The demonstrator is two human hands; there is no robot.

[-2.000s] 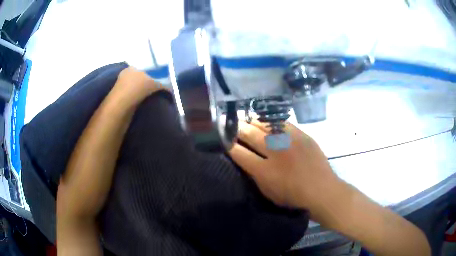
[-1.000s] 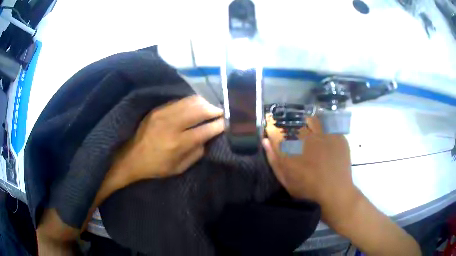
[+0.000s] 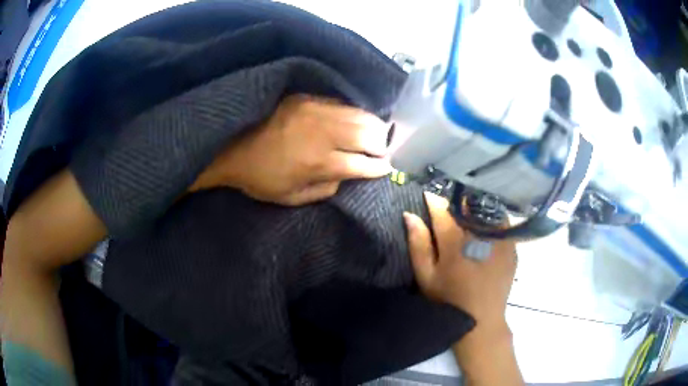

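A dark ribbed garment panel point(image 3: 219, 249) lies bunched over the table and its front edge, with a fold over my left forearm. My left hand point(image 3: 302, 151) pinches the cloth just left of the white sewing machine head point(image 3: 513, 98). My right hand point(image 3: 468, 271) lies at the cloth's right edge, fingers pointing to the needle area, partly hidden by the machine's metal parts. Small yellow marks point(image 3: 397, 177) show beside the left fingertips. The needle and presser foot are hard to make out.
Thread snips with yellow-green handles point(image 3: 641, 358) lie at the table's lower right. The white table point(image 3: 558, 332) shows right of my right hand, with a thin seam line across it. A blue stripe with lettering point(image 3: 38, 56) is at the upper left.
The view has shifted, so the machine head now shows from above at the right. My left hand has come from around the cloth to beside the needle area. My right hand stays on the cloth.
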